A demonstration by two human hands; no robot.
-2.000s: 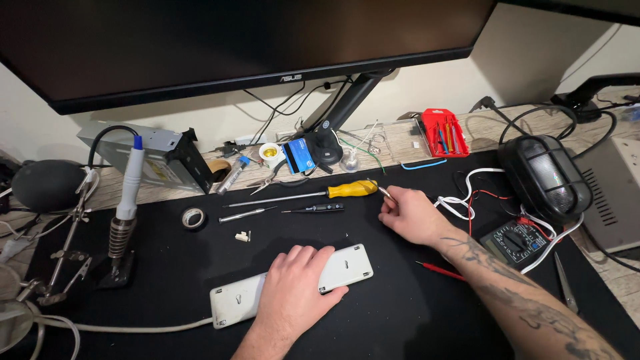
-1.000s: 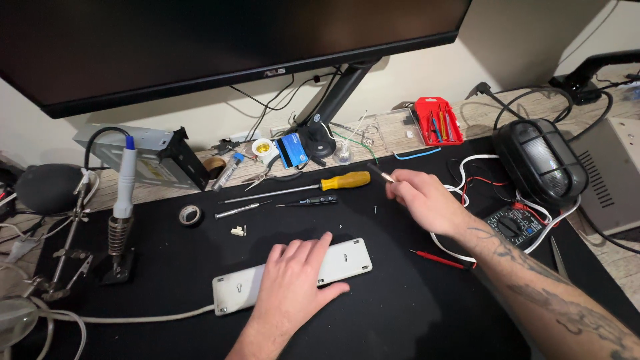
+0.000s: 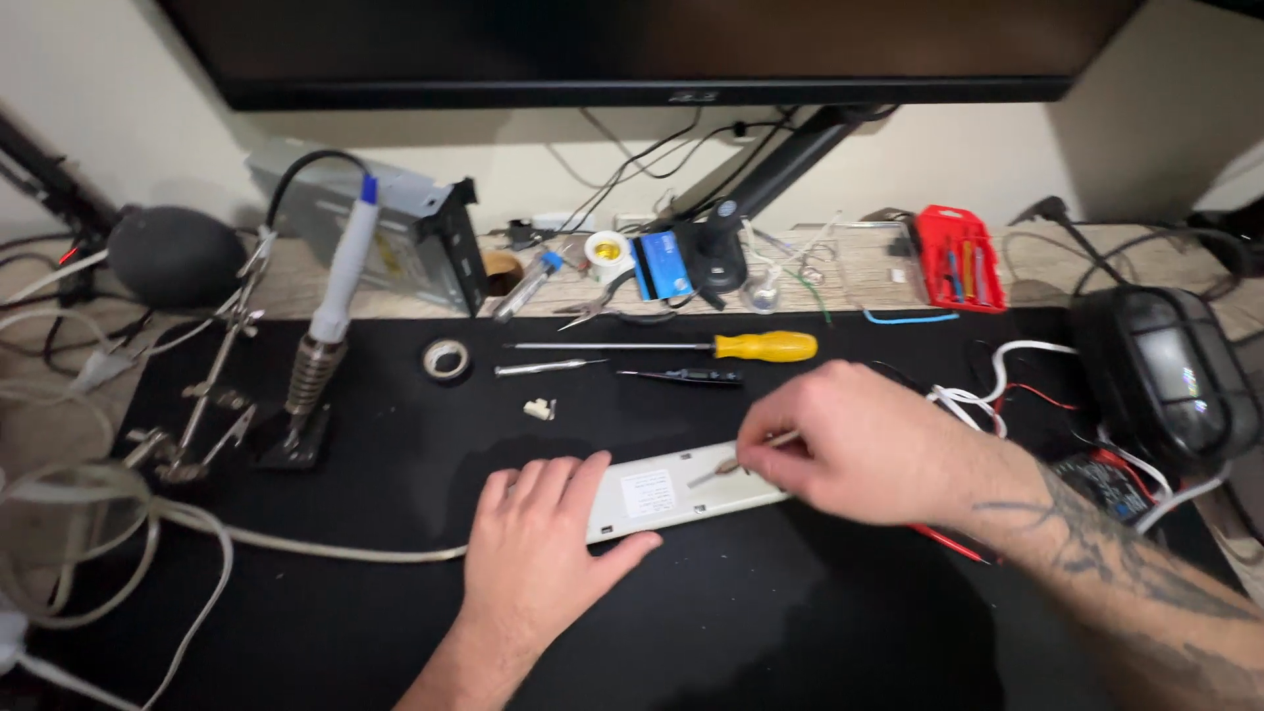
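Observation:
A white power strip (image 3: pixel 647 497) lies on the black desk mat, its labelled face up and its cord running left. My left hand (image 3: pixel 541 553) holds down its left part, thumb along the near edge. My right hand (image 3: pixel 839 444) is over the right end, pinching a small thin tool (image 3: pixel 726 466) whose tip is at the strip's face; its kind is too blurred to tell. Behind the strip lie a yellow-handled screwdriver (image 3: pixel 765 347), a slim silver screwdriver (image 3: pixel 553 367), a black tester pen (image 3: pixel 681 376), small white pieces (image 3: pixel 539 408) and a roll of tape (image 3: pixel 445 361).
A soldering iron (image 3: pixel 341 267) stands in its holder at left, beside a helping-hands stand (image 3: pixel 212 385). Pliers (image 3: pixel 602 304), a red tool case (image 3: pixel 958 259) and a monitor arm (image 3: pixel 780 168) are at the back. At right are a black lamp (image 3: pixel 1165 375), a multimeter (image 3: pixel 1096 484) and a red probe (image 3: pixel 953 543).
My right hand has moved from beside the yellow screwdriver's handle down to the power strip. The strip's labelled part now shows, where screw slots showed before. My left hand still rests on it.

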